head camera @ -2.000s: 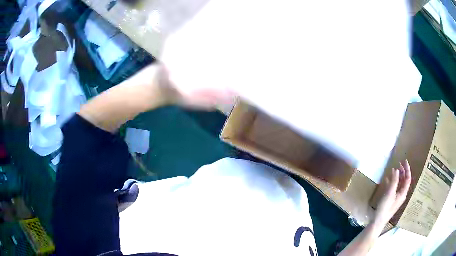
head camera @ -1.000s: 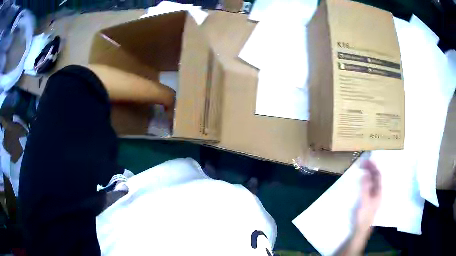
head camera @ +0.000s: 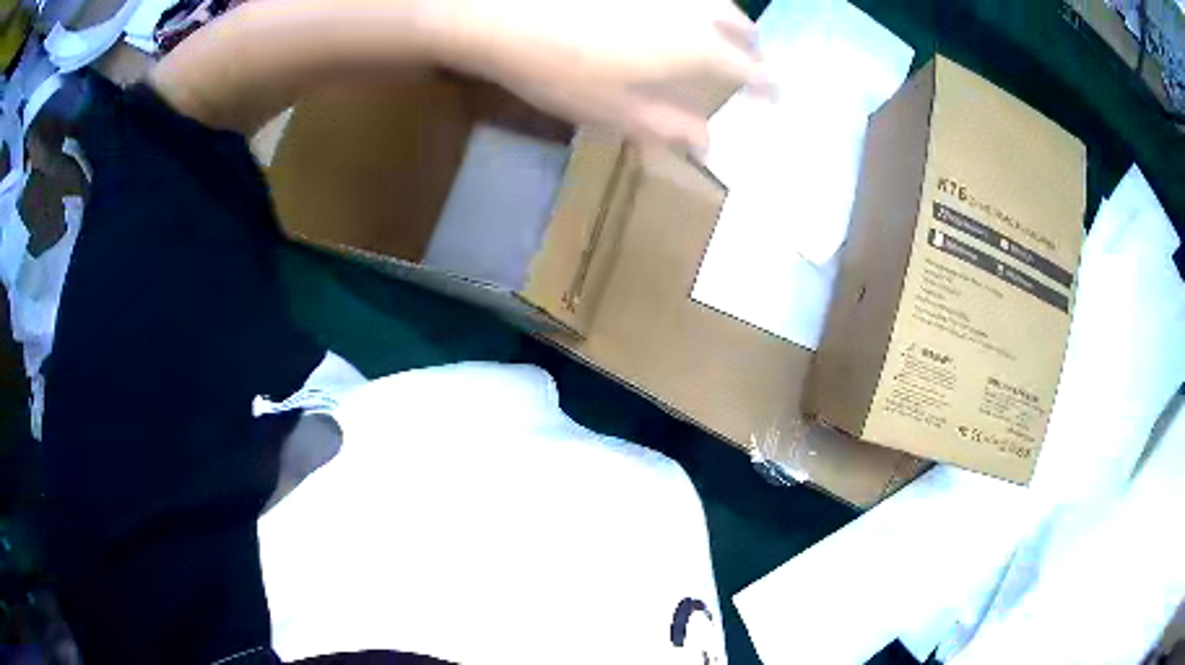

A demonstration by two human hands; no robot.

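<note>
My left hand [head camera: 676, 78] is blurred and reaches from the left over the open brown carton [head camera: 377, 163]. Its fingers are at the left edge of the flat white foam sheets [head camera: 806, 169] on the bench; whether they grip a sheet I cannot tell. The carton lies at the left with a white foam pad [head camera: 498, 214] inside against its bottom. My forearm hides the carton's upper part. My right hand is not in view.
A printed brown carton [head camera: 981, 292] stands right of the foam sheets. Long white sheets [head camera: 851, 559] fan out at the lower right and overhang the bench. Crinkled clear tape [head camera: 782, 455] sticks to the cardboard bench cover [head camera: 669, 351]. Loose white pieces hang at far left.
My left hand has come out of the left carton and moved right to the foam sheets. The pad inside now shows more. My right hand has left the picture. The view has turned.
</note>
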